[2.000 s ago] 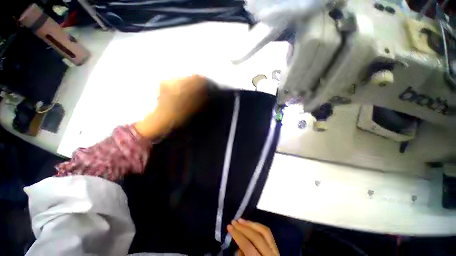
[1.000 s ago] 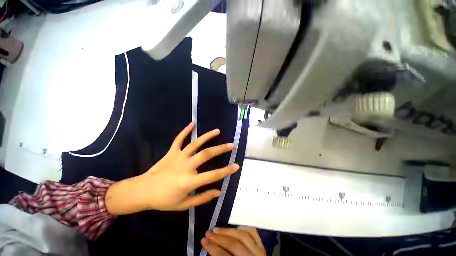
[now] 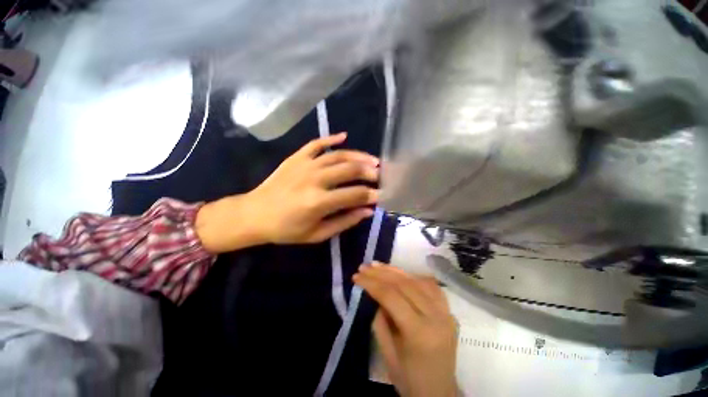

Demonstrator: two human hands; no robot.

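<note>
A large black garment panel lies flat under both hands, with narrow pale tape strips along it and a curved white line at its upper left. My left hand lies on the panel, fingertips on the tape beside the machine head. My right hand is lower and to the right, its fingertips on the tape at the panel's right edge. The sewing machine head is close and blurred, and hides the needle and presser foot.
A white rounded capsule hangs left of the head, over the panel. Ruler marks run along the white table at the lower right. A pinkish object stands at the far left edge. A blurred pale mass crosses the top.
The view has moved closer to the machine head. The panel has advanced up past the head. My left hand has drawn its fingers closer together, and my right hand has moved up along the tape.
</note>
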